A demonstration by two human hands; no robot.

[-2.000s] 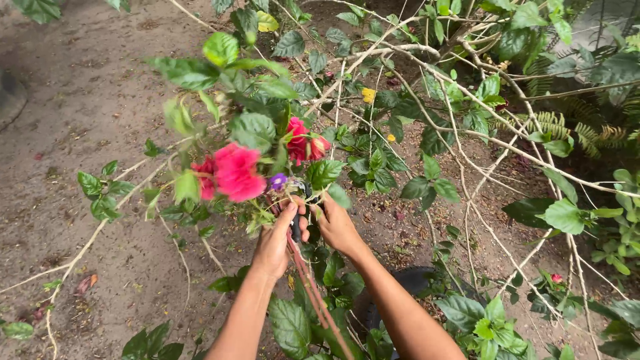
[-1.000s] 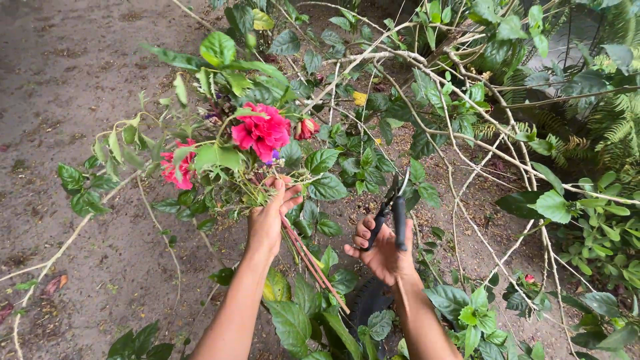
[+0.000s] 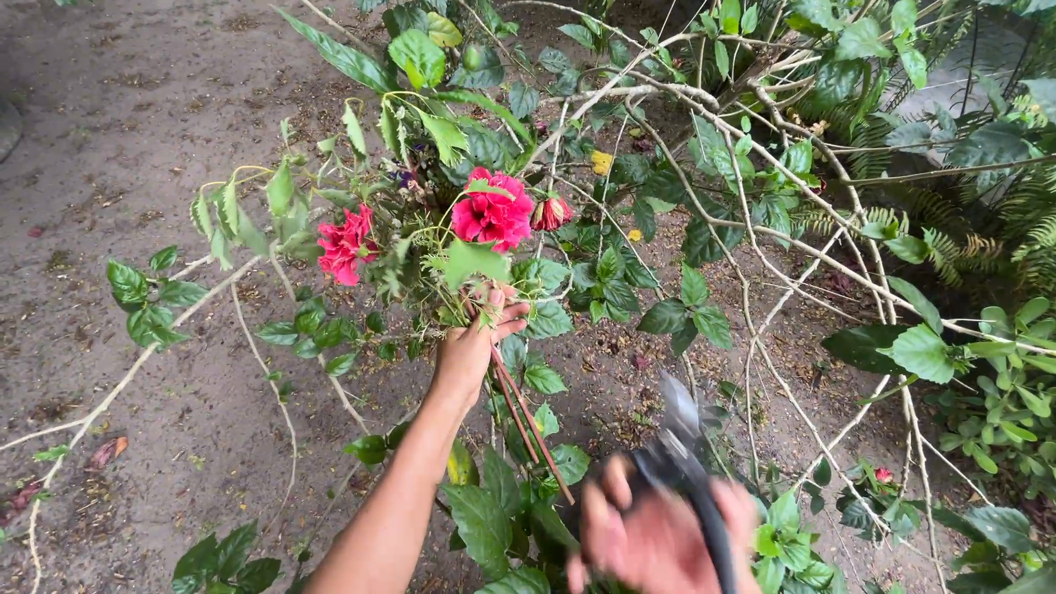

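Observation:
My left hand (image 3: 472,346) grips a bunch of cut stems with leaves and flowers, among them a large pink-red double bloom (image 3: 492,211), another pink-red bloom (image 3: 346,245) to its left and a partly closed red one (image 3: 552,214). Reddish-brown bare stems (image 3: 528,421) stick out below the fist, slanting down to the right. At the lower right, blurred by motion, my right hand (image 3: 652,536) holds black-handled pruning shears (image 3: 681,462), their metal blades pointing up. The shears and the stem ends are apart.
A shrub's pale bare branches (image 3: 767,231) spread over the right side, with leafy shoots around them. Another long branch (image 3: 124,384) crosses the lower left. Ferns (image 3: 1035,247) grow at the far right. Brown soil (image 3: 165,107) with leaf litter lies underneath.
Two seconds ago both hands were together at the stems. My right hand has since come away with the shears and moved down, while my left hand keeps hold of the bunch.

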